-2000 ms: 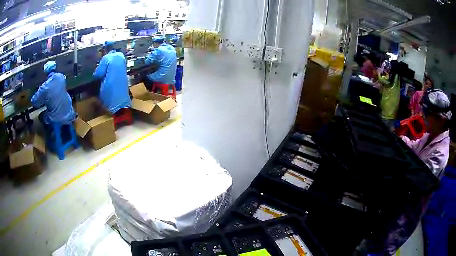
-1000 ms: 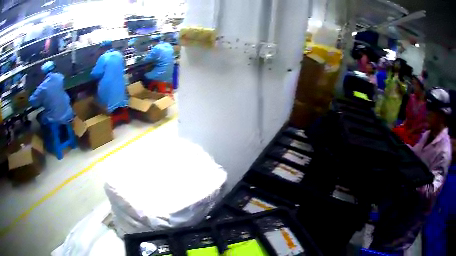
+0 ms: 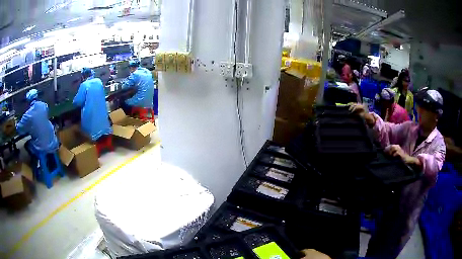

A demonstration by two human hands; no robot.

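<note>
A black component tray (image 3: 202,247) lies at the bottom edge, cut off by it. It holds flat dark units, with a bright yellow-green card (image 3: 270,251) on one and part of another card beside it. A small part of my right hand (image 3: 314,254) shows at the tray's right corner, cut off by the bottom edge; its fingers cannot be made out. My left hand is out of the picture. More black trays with white-labelled units (image 3: 272,190) stand just behind.
A white wrapped stack (image 3: 152,207) stands left of the trays, before a white pillar (image 3: 218,116). A person in a pink smock (image 3: 418,152) handles black trays (image 3: 344,132) at the right. Open cartons (image 3: 81,154) stand on the floor at the left.
My right hand has come into view at the tray's corner. The view has shifted right. The person in pink has raised a hand to the stacked trays, and the top one sits differently.
</note>
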